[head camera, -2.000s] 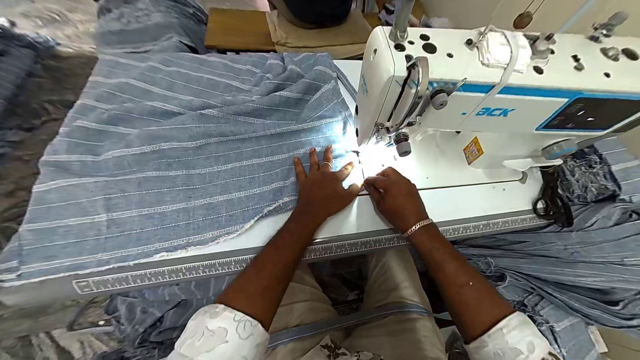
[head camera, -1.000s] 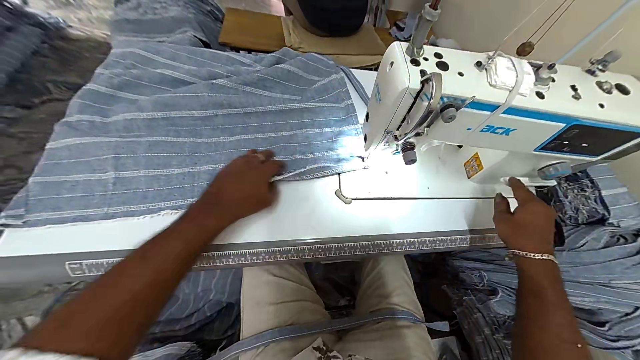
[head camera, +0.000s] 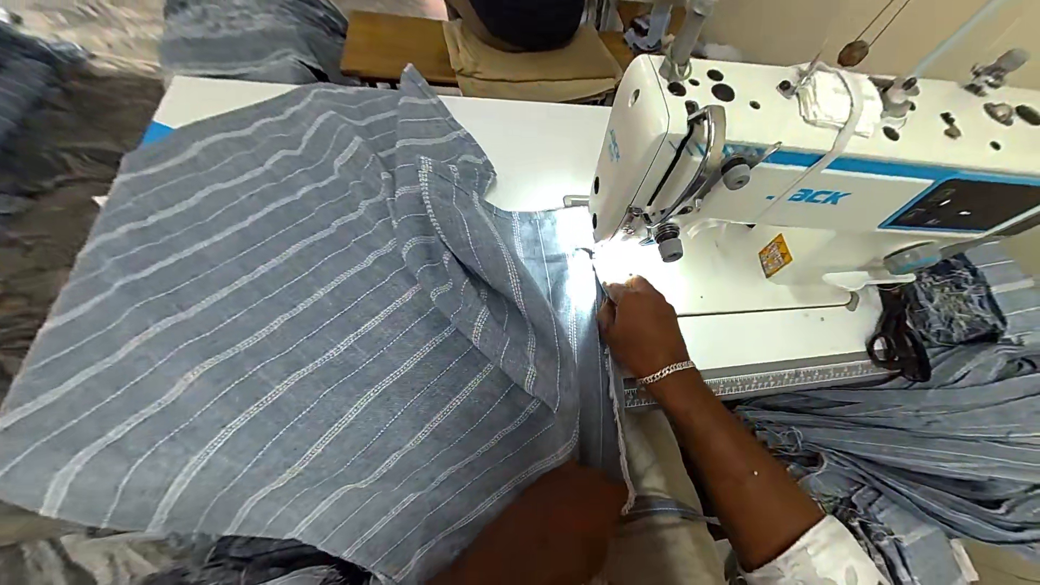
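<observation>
A blue-grey striped woven fabric (head camera: 309, 309) covers the left of the white sewing table, bunched in folds near the needle of a white and blue Jack sewing machine (head camera: 780, 162). My right hand (head camera: 642, 325), with a chain bracelet at the wrist, pinches the fabric's edge just in front of the lit needle area. Low in the view, my left hand (head camera: 569, 512) is blurred at the fabric's near edge; its fingers are hard to make out. A frayed pale edge of the fabric hangs down between the two hands.
A measuring tape strip (head camera: 780, 378) runs along the table's front edge. Black-handled scissors (head camera: 898, 333) lie at the right beside fabric scraps (head camera: 959, 301). More striped fabric (head camera: 934, 439) is heaped at the right. Behind the table stands a wooden bench (head camera: 398, 49) with a cushion (head camera: 528, 65).
The fabric has been turned, and its folds now reach over the table's front edge. My right hand has moved left from the machine's right side to the needle area. My left hand is lower and farther right.
</observation>
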